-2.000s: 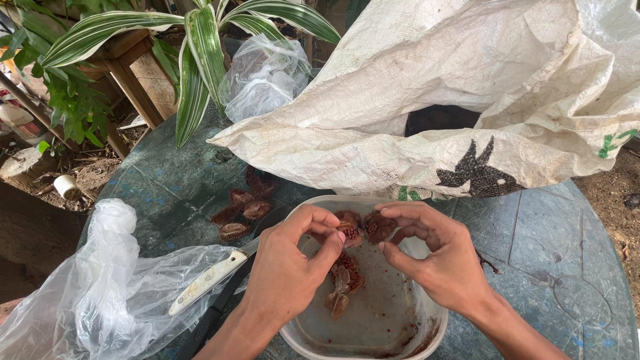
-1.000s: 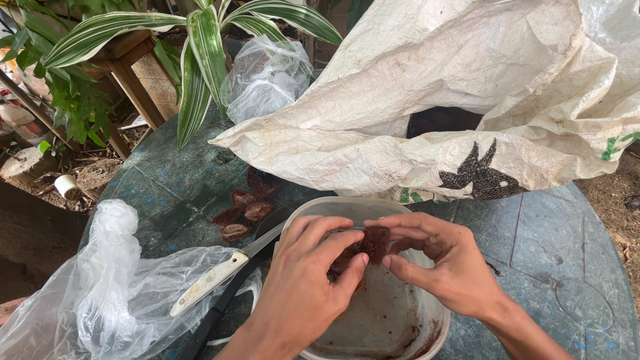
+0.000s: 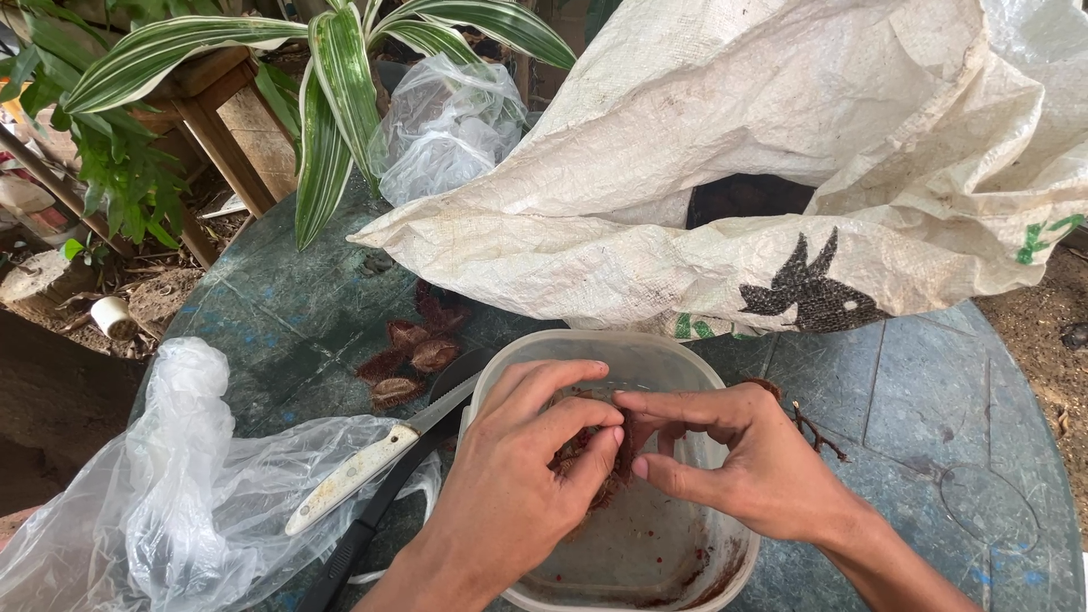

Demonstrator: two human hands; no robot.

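Observation:
Both hands meet over a clear plastic tub [image 3: 629, 586] with red-brown residue and small red bits inside. My left hand [image 3: 518, 476] pinches a spiny reddish-brown seed pod, apparently annatto [image 3: 627, 446], between thumb and fingers. My right hand [image 3: 722, 450] grips the pod's other side with thumb and forefinger; the fingers hide part of it. More pod pieces lie partly hidden behind my left hand. Several opened brown pods [image 3: 433, 354] rest on the table left of the tub. A white-handled serrated knife [image 3: 353, 480] lies beside a black-handled utensil [image 3: 340, 561] at the tub's left.
The round green table [image 3: 918, 391] carries a large white woven sack [image 3: 637, 187] behind the tub. Thin plastic bags sit at front left [image 3: 178, 476] and at the back [image 3: 450, 127]. Striped plant leaves [image 3: 340, 76] overhang the table. A small dry twig [image 3: 820, 433] lies right of the tub.
Two seconds ago my hands held separate pod pieces apart; now their fingertips meet at one pod. A brown piece now shows beside my right hand, at the tub's right edge.

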